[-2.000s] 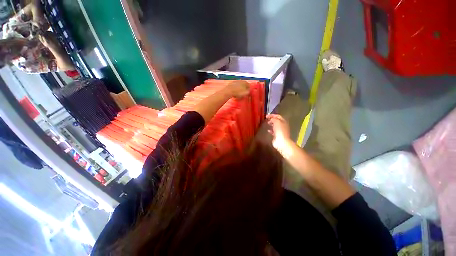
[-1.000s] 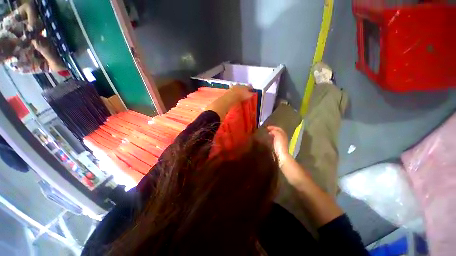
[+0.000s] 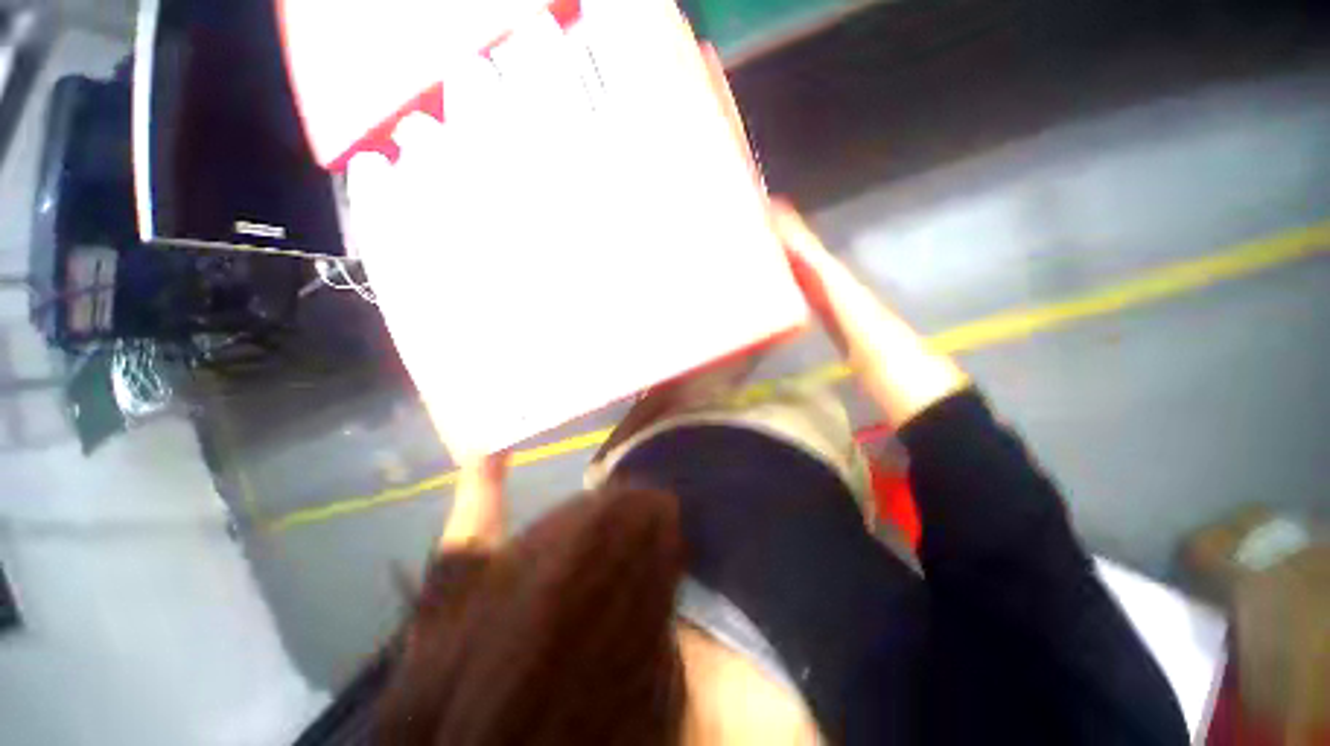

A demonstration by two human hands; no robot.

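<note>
A red-edged tray (image 3: 584,248), washed out to bright white, is held up in front of me. Its surface detail is mostly lost to glare, with red notched parts across its upper part. My right hand (image 3: 824,299) grips its right edge, partly hidden by it. My left hand (image 3: 477,493) holds its near left corner, fingers mostly hidden under the tray. Whether one or several trays are held cannot be told.
A dark monitor (image 3: 241,131) stands at the upper left with cables beside it. A yellow line (image 3: 1138,292) crosses the grey floor. A green bench edge (image 3: 773,22) shows at the top. Cartons (image 3: 1284,627) lie at the lower right, and a red object (image 3: 893,496) is beside my legs.
The view has turned away from the red tray stack and white stand. Both hands have left the stack area and now hold a tray up in front of me.
</note>
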